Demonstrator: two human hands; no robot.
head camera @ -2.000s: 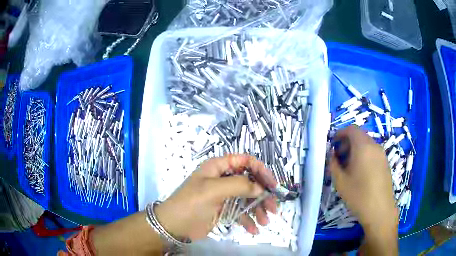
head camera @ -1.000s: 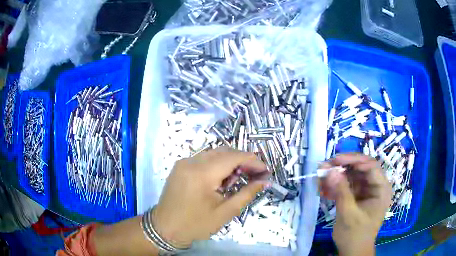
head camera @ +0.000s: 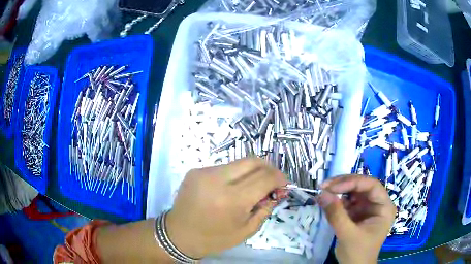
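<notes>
My left hand (head camera: 222, 203) is over the near part of the white centre bin (head camera: 170, 124), fingers curled around thin-stemmed pieces that are mostly hidden. My right hand (head camera: 361, 206) is at the bin's right wall and pinches a small piece between thumb and forefinger. A thin pale stem (head camera: 304, 189) runs between the fingertips of both hands. The bin holds metal tubes (head camera: 268, 124) and short white plastic sleeves (head camera: 199, 129); more sleeves lie below my fingers. The pinched piece is too small and covered to tell its exact shape.
The right blue tray (head camera: 379, 72) holds white-and-dark joined pieces. The left blue tray (head camera: 111, 49) holds slim stemmed pieces. Two narrow blue trays stand at far left. A clear bag of tubes (head camera: 330, 13) lies at the bin's far end. A clear box (head camera: 426, 31) is upper right.
My right hand has come from over the right tray to the bin's edge, bringing a stemmed white piece to my left fingertips. The view has shifted, so the trays appear moved.
</notes>
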